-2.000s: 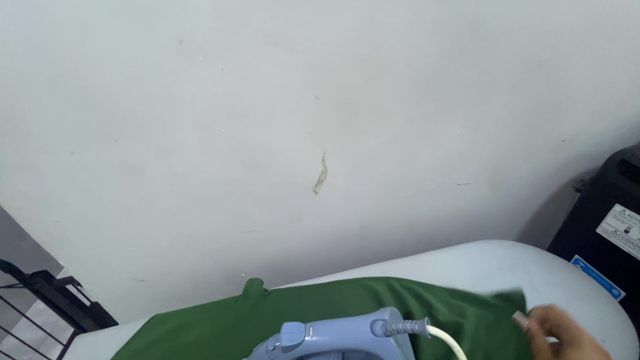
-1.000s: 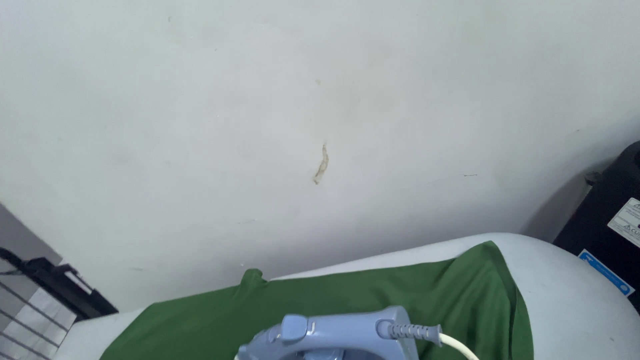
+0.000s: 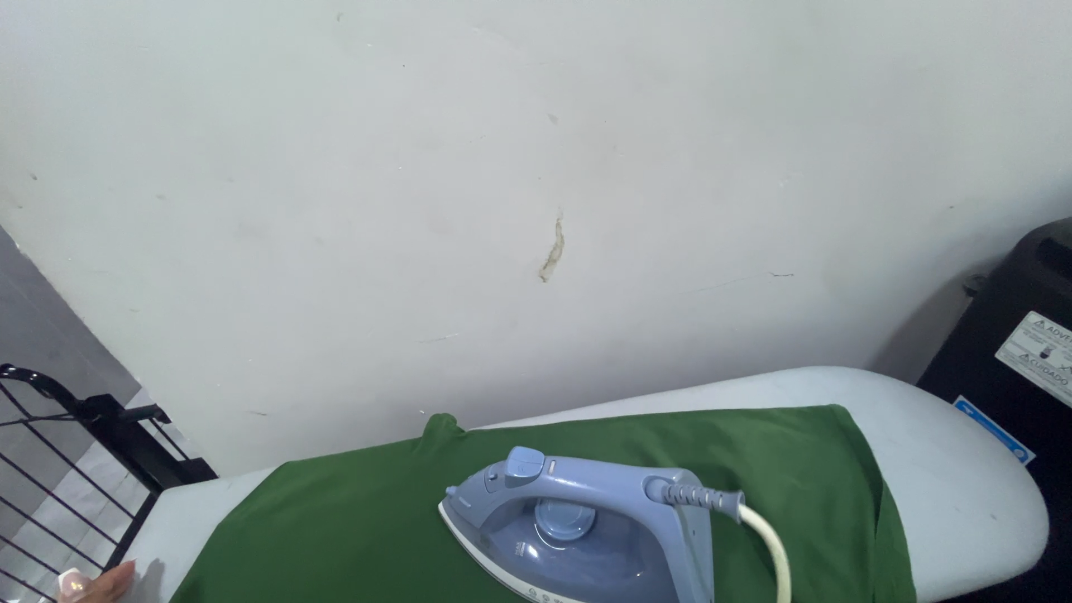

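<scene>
A green cloth garment (image 3: 335, 519) lies spread over the light-coloured ironing board (image 3: 963, 494), with a small bunched bit at its far edge. On it rests a blue steam iron (image 3: 586, 519), its tip toward the left and its pale cord (image 3: 770, 544) running off the bottom edge. Only some fingers of my left hand (image 3: 99, 582) show at the bottom left corner, beside the board's left end and the black metal rack; whether they grip anything cannot be told. My right hand is out of view.
A white wall (image 3: 502, 167) with a stained chip rises behind the board. At the right stands a black appliance (image 3: 988, 360) bearing labels. A black wire rack or gate (image 3: 109, 452) borders the board's left end, with grey tiled floor beyond.
The right hand, seen at the garment's right end two seconds ago, has left the view. The garment's right end now lies flatter. Fingers of my left hand have appeared at the bottom left.
</scene>
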